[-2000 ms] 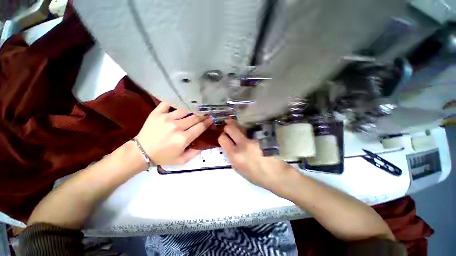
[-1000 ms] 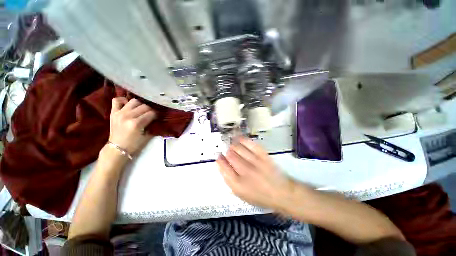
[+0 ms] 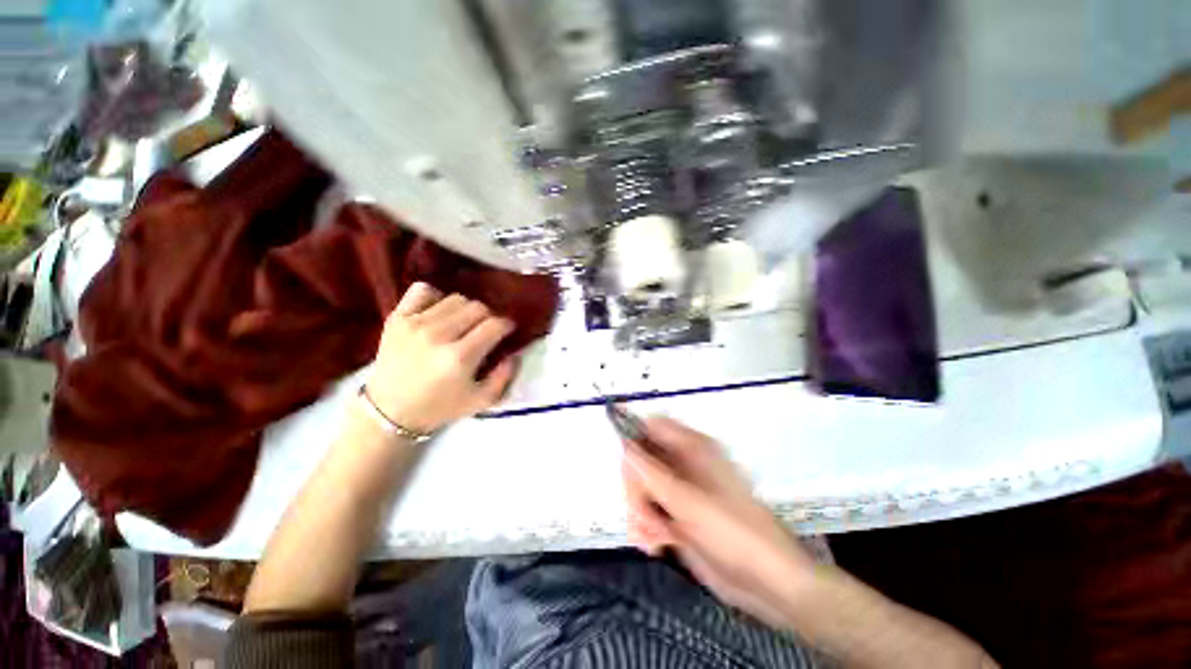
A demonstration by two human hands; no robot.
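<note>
The rust-brown cloth (image 3: 248, 327) lies in folds on the left of the machine table, its end close to the needle area. My left hand (image 3: 444, 356) is on the near edge of the cloth with curled fingers, pinching it; the fingertips are partly hidden. My right hand (image 3: 692, 503) is in front of the machine bed, slightly blurred, and holds the small dark thread snips (image 3: 627, 421), tips pointing up and left. The snips are apart from the cloth. The white sewing machine head (image 3: 379, 118) fills the top and hides part of the cloth.
A dark purple smartphone (image 3: 875, 301) lies right of the cream tension knobs (image 3: 647, 255). A printed scale (image 3: 914, 503) runs along the table's front edge. More rust-brown cloth (image 3: 1045, 569) hangs below at right. Bins and supplies stand at left.
The snips that lay at the right are now in my right hand, which has moved back from the machine toward the table's front. The cloth end has come away from the needle area, leftward.
</note>
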